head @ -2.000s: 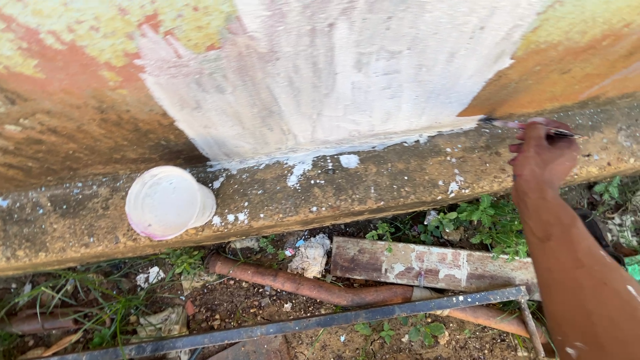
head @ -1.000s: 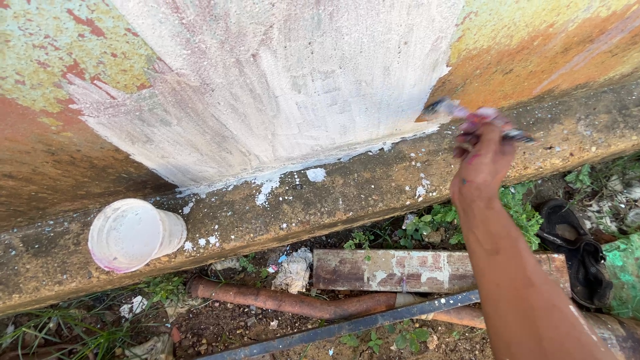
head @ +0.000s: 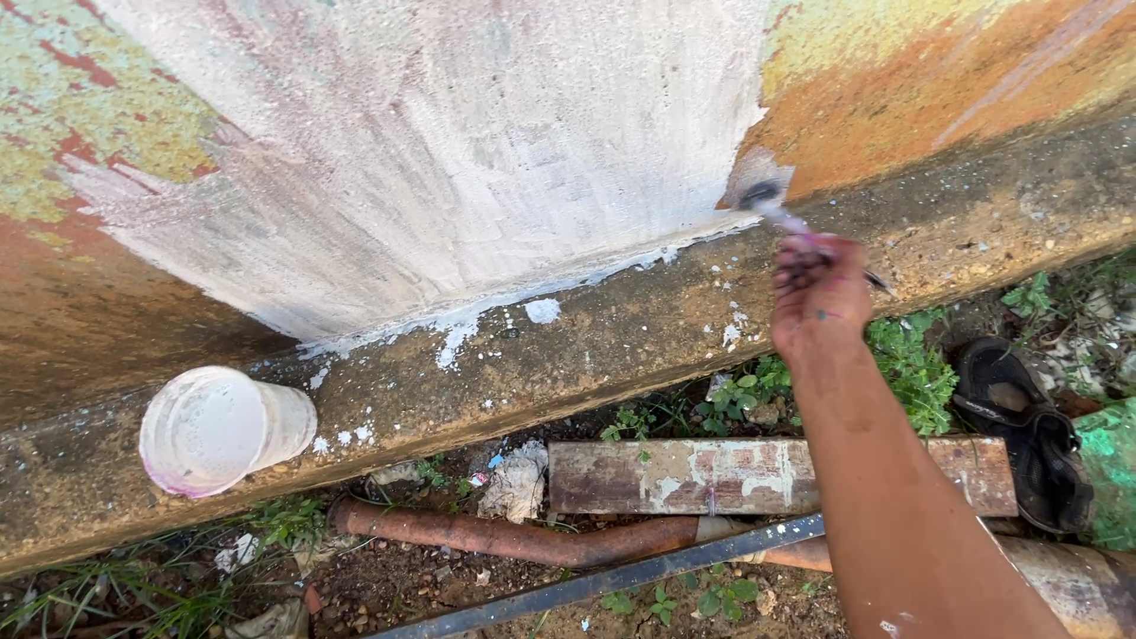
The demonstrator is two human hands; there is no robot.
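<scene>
My right hand (head: 821, 288), stained with paint, grips a paintbrush (head: 781, 213) whose dark bristles are against the wall (head: 506, 151), low down at the right edge of the white paint. The brush is blurred. Around the white area the wall is old yellow and orange. At left, a plastic tub (head: 284, 424) of white paint stands on the concrete ledge (head: 612, 355) at the wall's foot. White drips and a line of paint mark the ledge beside the wall. My left hand is out of view.
Below the ledge lie a paint-flaked board (head: 683, 477), a rusty pipe (head: 497, 537), a dark metal bar (head: 612, 581) and a pale stone (head: 516, 484). Black sandals (head: 1021, 426) and a green object (head: 1109, 470) are at the right, near small plants (head: 910, 368).
A patch of pale paint now covers some orange wall at the right edge of the white area, where the brush is. The view has shifted right.
</scene>
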